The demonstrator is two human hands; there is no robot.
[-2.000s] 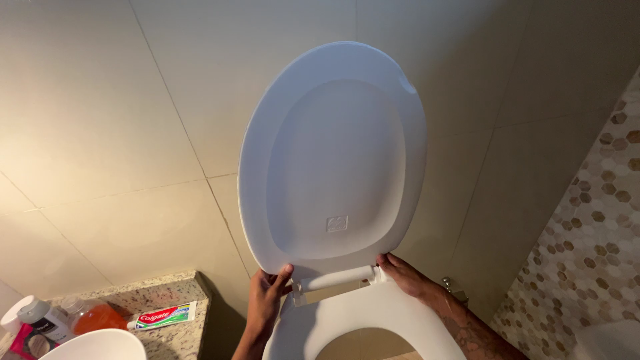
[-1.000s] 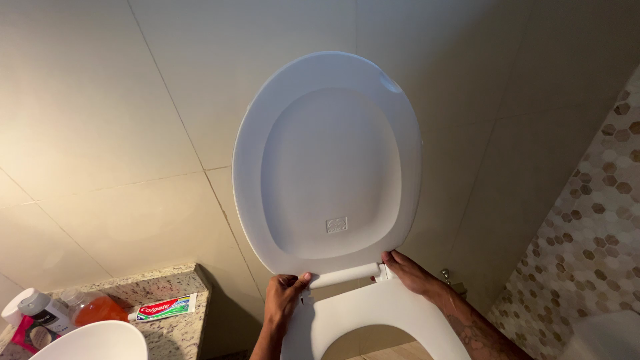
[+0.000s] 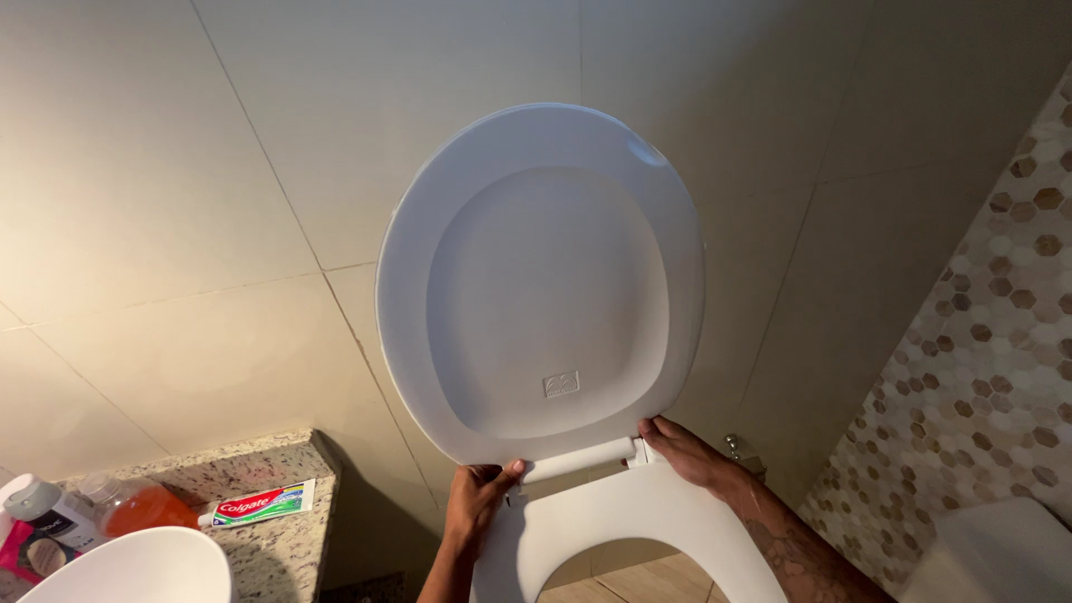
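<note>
A white toilet lid [image 3: 548, 293] stands raised, its recessed inner face toward me, above a white toilet seat ring [image 3: 620, 519]. The two meet at a hinge bar [image 3: 578, 459]. At the hinge's left end, my left hand [image 3: 479, 507] grips the seat assembly, thumb on top. My right hand [image 3: 691, 456] grips it at the right end, with the thumb near the lid's lower corner. Its fingers are largely hidden under the plastic. Floor tiles show through the ring's opening.
A speckled stone counter [image 3: 276, 544] at lower left bears a Colgate toothpaste tube [image 3: 261, 504], a bottle of orange liquid [image 3: 146, 507], a grey-capped bottle [image 3: 50, 511] and a white basin [image 3: 138, 569]. Behind are large wall tiles [image 3: 167, 209]. A metal valve [image 3: 733, 444] sits right of my hand.
The lid and ring now appear lower in view, with the lid tilted a little differently. My left hand has shifted its hold at the hinge's left end. Both hands still grip the assembly.
</note>
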